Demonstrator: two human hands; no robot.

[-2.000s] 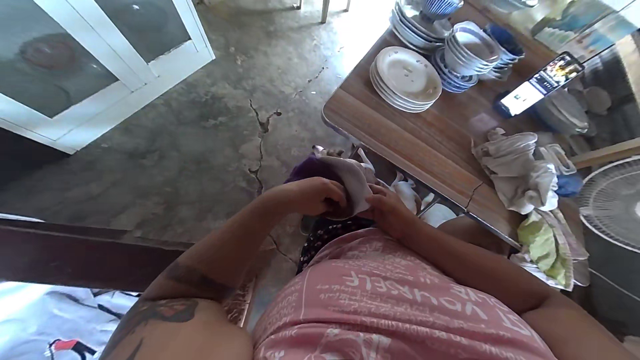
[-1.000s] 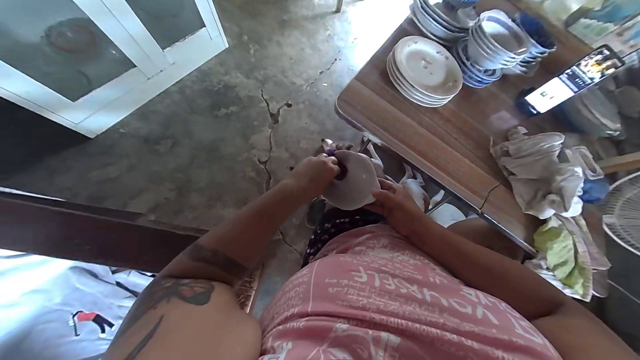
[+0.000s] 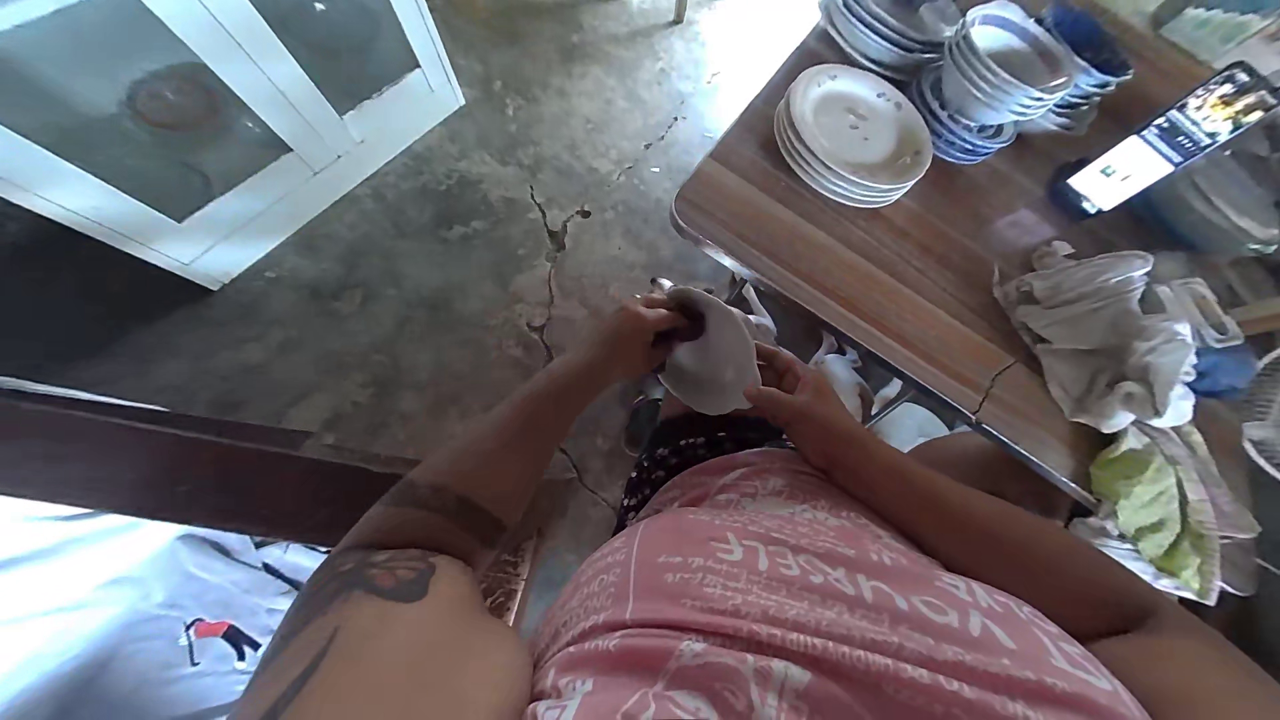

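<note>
A pale round dish, probably a plate or shallow bowl (image 3: 712, 360), is held between both hands just above my lap. My left hand (image 3: 642, 338) is at its upper left side, and a dark purple cloth (image 3: 690, 322) shows bunched at those fingers against the dish. The fingers and thumb of my right hand (image 3: 795, 395) hold the dish's right rim. On the wooden table up and to the right stands a stack of white plates (image 3: 860, 130). Beside it are stacked bowls (image 3: 1005, 65), some with blue bands.
The table edge (image 3: 880, 345) runs close to my right hand. On the table are a lit phone (image 3: 1165, 140) and a crumpled light cloth (image 3: 1100, 330); a green cloth (image 3: 1150, 500) hangs at its corner. A glass-paned white cabinet (image 3: 225, 240) stands left. White animals, partly hidden, are under the table.
The dish has turned between my hands and now shows a broad pale face. My left hand has moved from over the dish to its left side, with the purple cloth.
</note>
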